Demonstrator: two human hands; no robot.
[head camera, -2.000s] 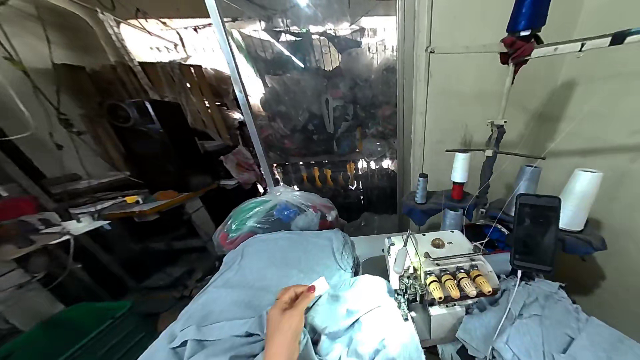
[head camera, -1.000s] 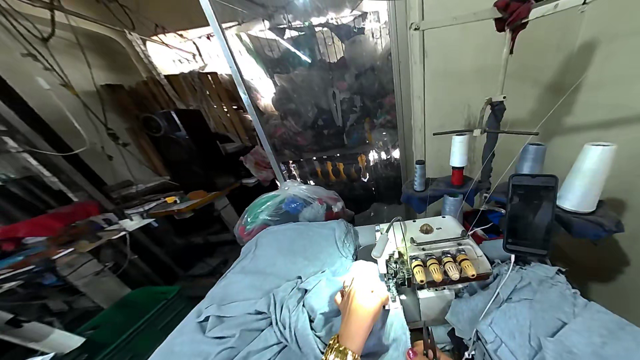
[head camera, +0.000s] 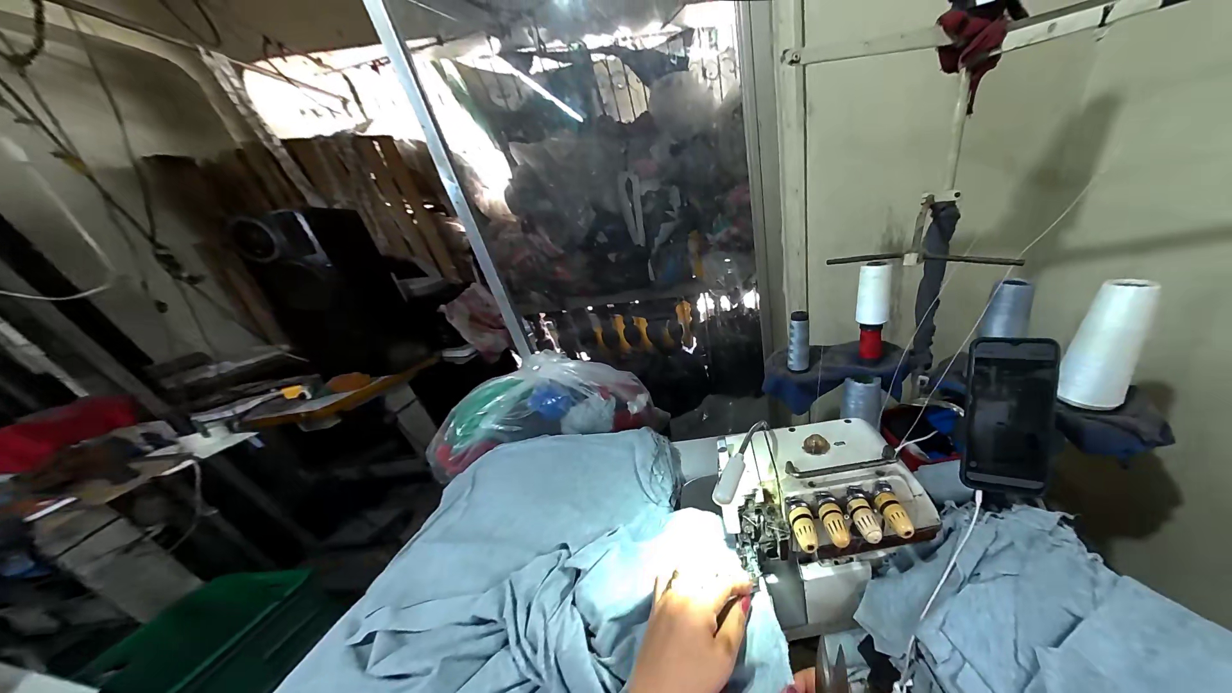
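Note:
My left hand (head camera: 691, 626) presses and pinches light blue fabric (head camera: 539, 597) beside the needle area of a white overlock sewing machine (head camera: 828, 452), under bright lamp light. At the bottom edge my right hand (head camera: 804, 681) shows only by its fingertips, close to the fabric edge; dark pointed metal blades (head camera: 833, 666), seemingly of scissors or snips, stick up next to it, and the grip is mostly cut off by the frame. The fabric spreads left over the table in a large folded heap. Several yellow tension knobs (head camera: 834, 521) line the machine's front.
Behind the fabric lies a clear plastic bag (head camera: 539, 404) of coloured cloth. A phone (head camera: 1009, 416) stands right of the machine, before thread cones (head camera: 1109, 345). More blue cloth (head camera: 1049, 597) lies at the right. A green crate (head camera: 202, 635) stands low at left.
My left hand, earlier holding a small white piece over the fabric, has moved to the machine's needle area. My right hand and the dark blades have come into view at the bottom.

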